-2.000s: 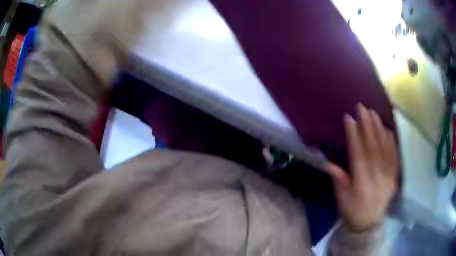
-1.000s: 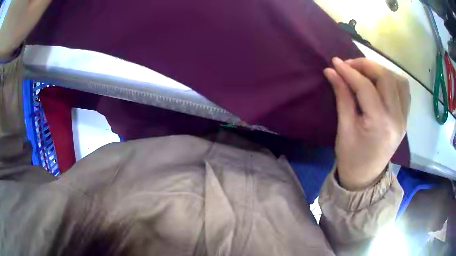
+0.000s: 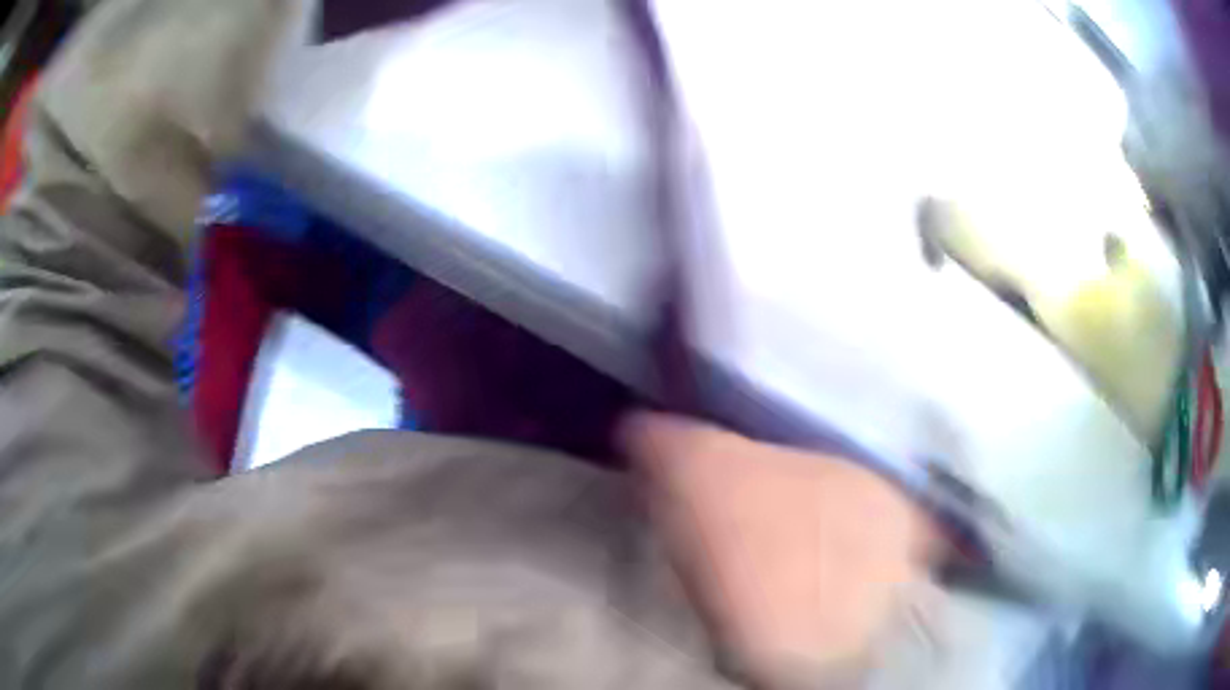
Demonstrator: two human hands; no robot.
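Observation:
My right hand [image 3: 789, 539] is blurred at the front edge of the white table, low in the middle of the view. A narrow strip of maroon cloth [image 3: 664, 229] runs from the top of the view down to its fingers, which are partly hidden and appear to hold it. A darker bit of cloth shows on the far side of the hand. My left hand is not in view; only the left sleeve shows at upper left. A piece of maroon cloth [image 3: 371, 14] lies at the top edge near that sleeve.
The yellowish machine bed [image 3: 1113, 324] is at right, with scissors [image 3: 1205, 418] with green and red handles beyond it. More maroon cloth [image 3: 499, 371] hangs below the table edge [image 3: 472, 263]. Red cloth [image 3: 223, 344] and a blue basket [image 3: 189, 324] are at left.
My right hand has moved left and down along the table edge. The wide maroon panel now shows only as a narrow strip. My left hand has gone out of view.

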